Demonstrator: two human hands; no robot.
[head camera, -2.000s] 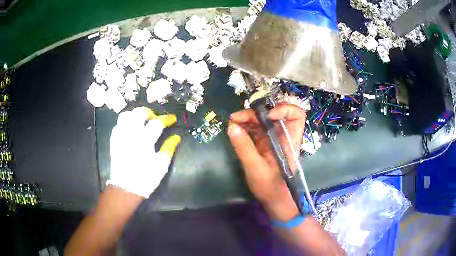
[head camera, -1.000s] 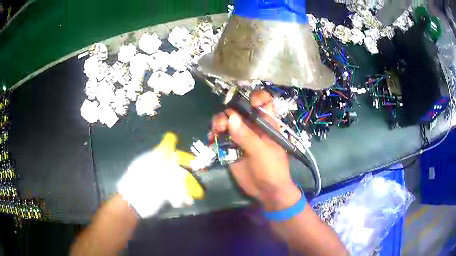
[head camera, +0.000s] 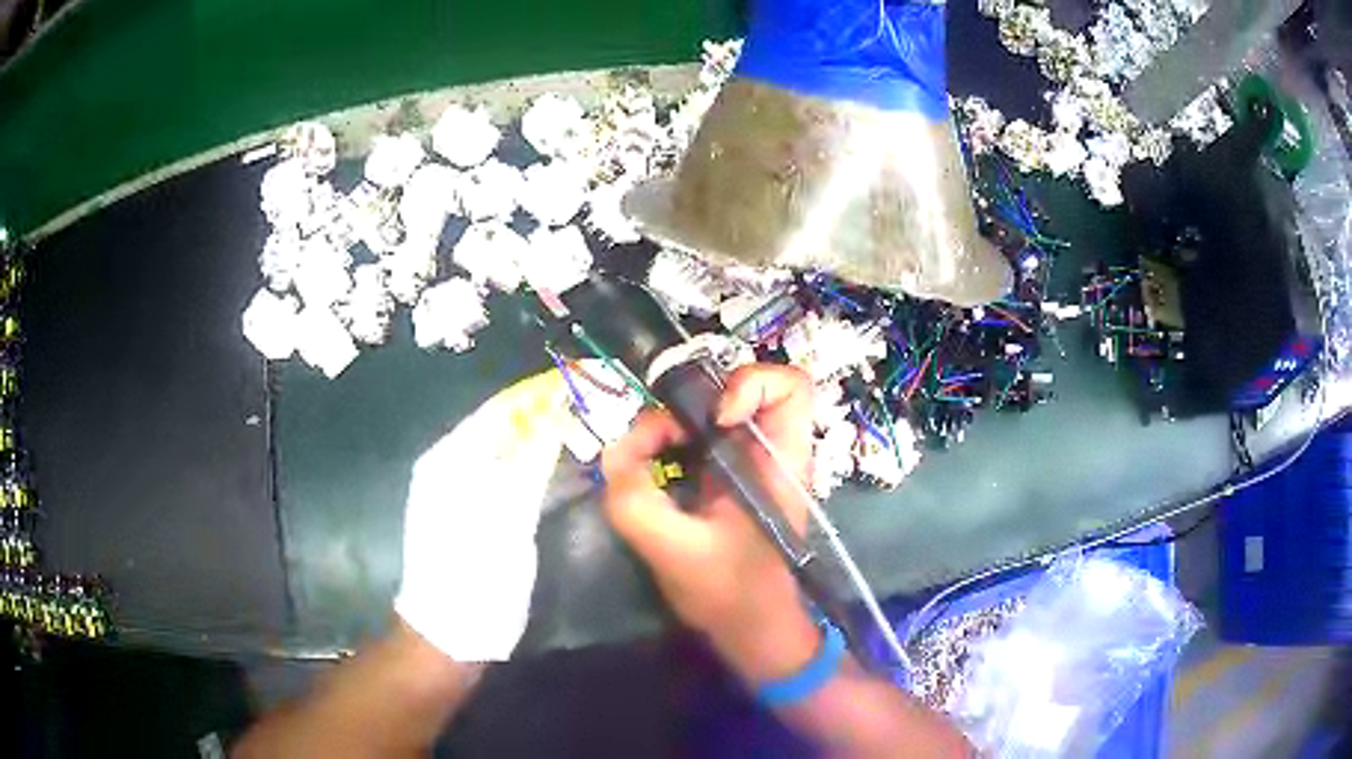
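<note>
My left hand (head camera: 482, 497), in a white glove with yellow fingertips, holds a small white piece (head camera: 592, 423) with thin blue, green and red wires (head camera: 590, 365) rising from it. My right hand (head camera: 715, 512), bare with a blue wristband, holds a dark soldering iron (head camera: 722, 445) slanting up to the left, with a pale cable or strand along it. A small yellow part (head camera: 666, 473) shows between the hands beside the right fingers. The fingers partly hide the white piece, and the iron's tip is not clear.
Loose white housings (head camera: 430, 223) lie behind my left hand. A metal fume hood (head camera: 830, 178) hangs above the iron. Dark wired components (head camera: 964, 349) lie at right, by a black soldering station (head camera: 1223, 297). A blue bin (head camera: 1149, 697) with a plastic bag is at lower right.
My left hand has moved up and right and now holds the white piece. My right hand moved slightly down and left with the iron, close beside the left. The view has shifted slightly.
</note>
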